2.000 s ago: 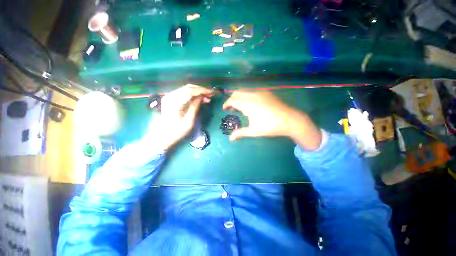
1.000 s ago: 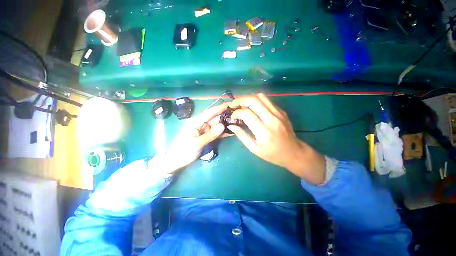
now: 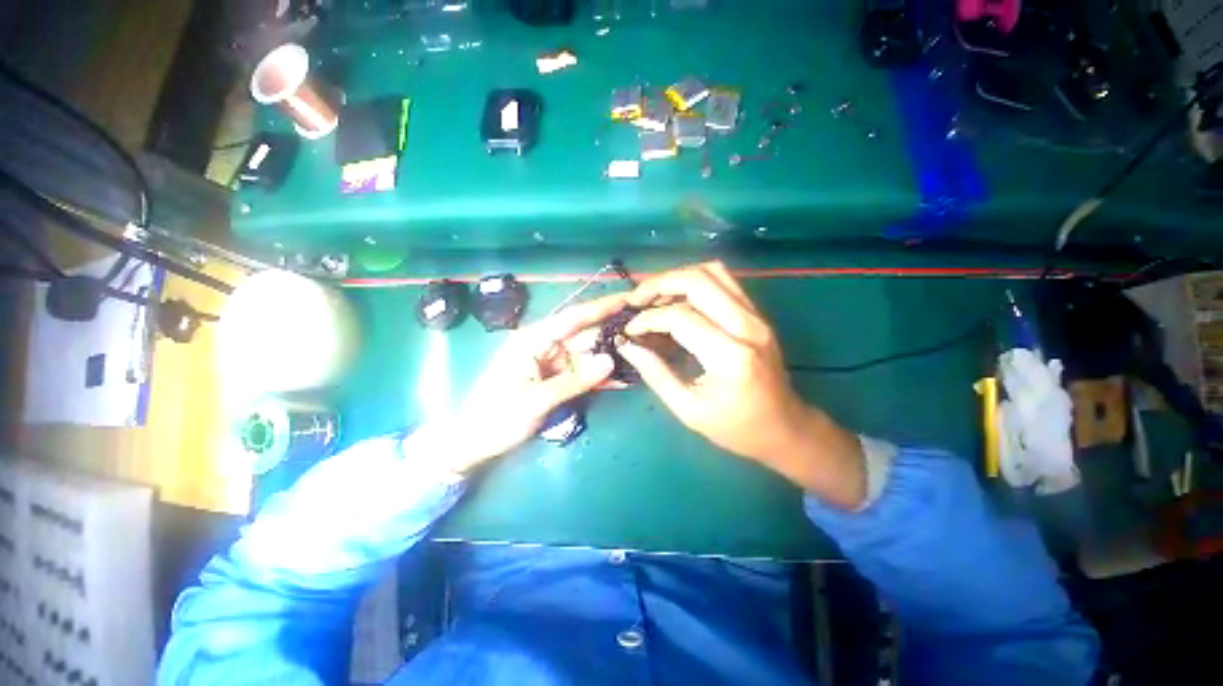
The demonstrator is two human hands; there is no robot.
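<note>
A small black rounded watch unit (image 3: 613, 335) is held between the fingertips of both hands above the green mat, mostly hidden by them. My left hand (image 3: 523, 387) grips it from the left. My right hand (image 3: 711, 362) has its thumb and fingers on it from the right. A thin strand shows above my left fingers. Another dark piece (image 3: 563, 424) lies on the mat just below my left hand. Two black discs with pale labels (image 3: 440, 304) (image 3: 498, 300) lie side by side left of my hands.
Small silver and yellow batteries (image 3: 688, 129) lie mid-bench beside tiny dark parts. A copper spool (image 3: 298, 91) and a bright white round thing (image 3: 280, 335) are at the left. A crumpled white cloth (image 3: 1035, 421), yellow stick (image 3: 990, 426) and brown block (image 3: 1100, 412) are at the right.
My hands, apart two seconds ago with a dark round piece on the mat by my right hand, have come together around the unit. Both discs now show. The view has shifted slightly.
</note>
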